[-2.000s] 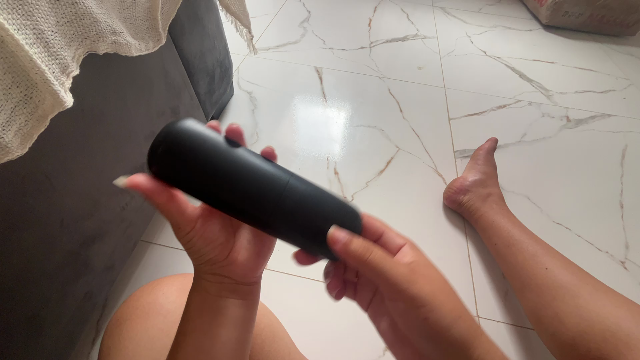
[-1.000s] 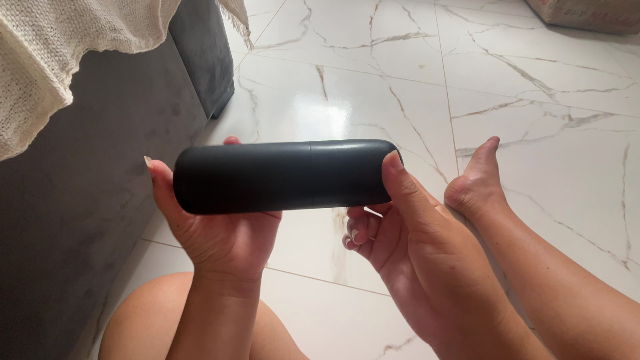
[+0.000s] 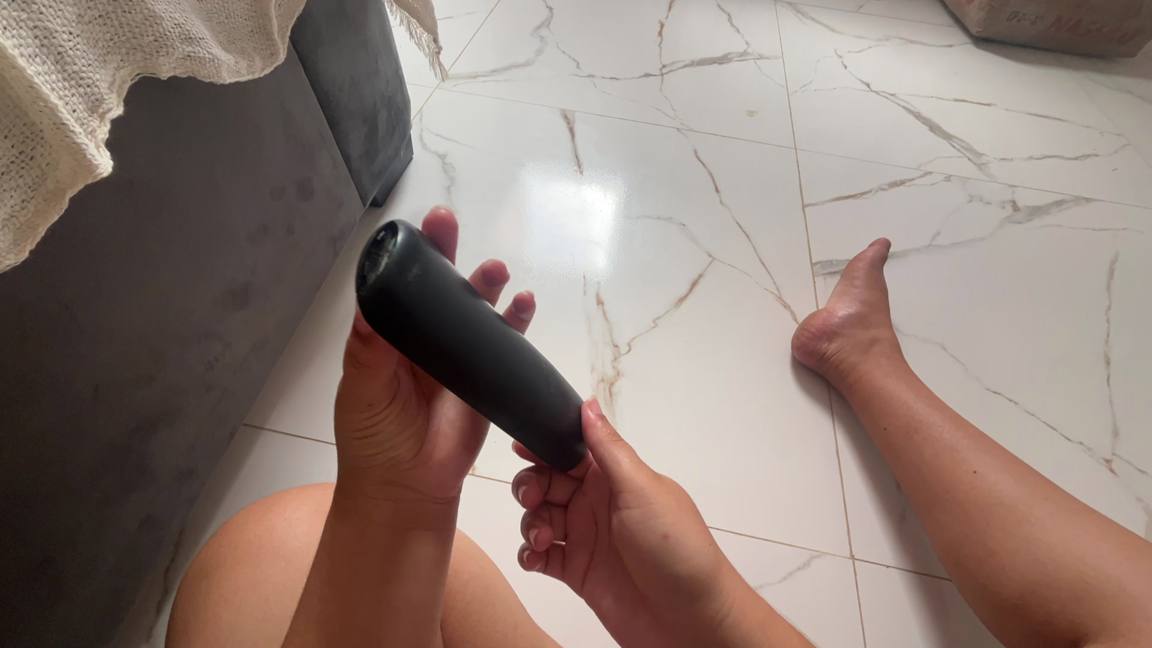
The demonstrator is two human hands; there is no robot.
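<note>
A black, rounded, elongated device lies diagonally across both palms. Its wider end, at the upper left, has a glossy dark face, and small faint markings show on the body near it. My left hand supports the device from below and behind, the fingertips showing past its far side. At the narrower lower end, my right hand grips it between thumb and fingers, with the other fingers curled under. What kind of device it is, I cannot tell.
Grey upholstered furniture stands at the left, with a cream woven throw over it. My bare foot and leg rest on the marble-look tiled floor. A brown package with writing sits at the upper right.
The device has turned from roughly level to a steep diagonal, bringing its glossy end face into view. My right hand has moved lower and to the left, still on the narrower end.
</note>
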